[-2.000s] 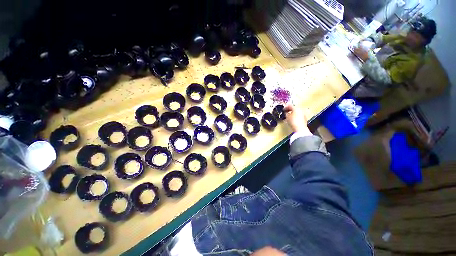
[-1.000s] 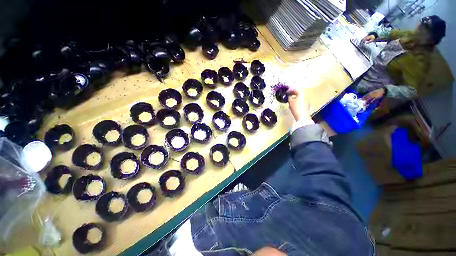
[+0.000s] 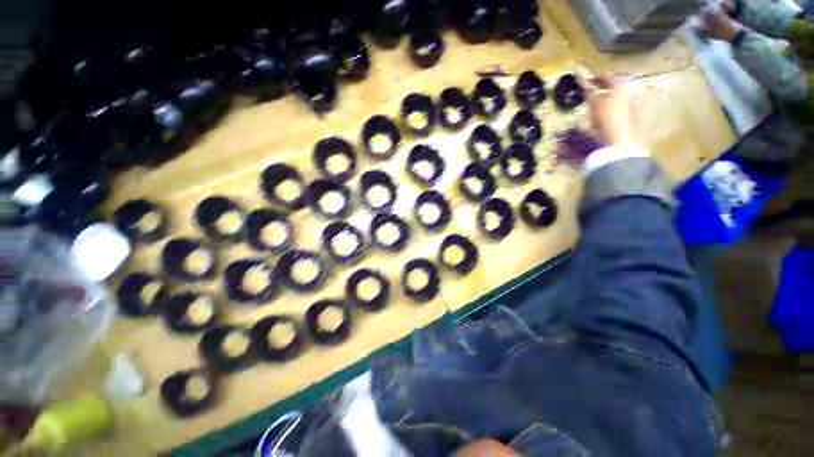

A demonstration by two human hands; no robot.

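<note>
Glossy black cups (image 3: 328, 319) stand open side up in slanting rows, pale tan centres showing. My right hand (image 3: 610, 112) is at the far right end of the back row, its blurred fingertips close beside the end cup (image 3: 568, 91). I cannot tell whether they touch it or pinch anything. A small purple trim pile (image 3: 577, 145) lies just left of my wrist, partly hidden by it. My left hand cannot be made out; a blurred skin-coloured patch at the bottom edge is unclear.
A dark heap of black cups (image 3: 314, 78) lies behind the rows. A yellow bottle (image 3: 73, 421), clear plastic bag (image 3: 45, 321) and white round cap (image 3: 100, 251) are at left. Stacked sheets (image 3: 634, 20), a blue bin (image 3: 714, 210) and another person's sleeve (image 3: 769, 64) are at right.
My right hand has moved the cup from the purple pile to the end of the back row, where it now stands. The view has shifted, and the yellow bottle shows more.
</note>
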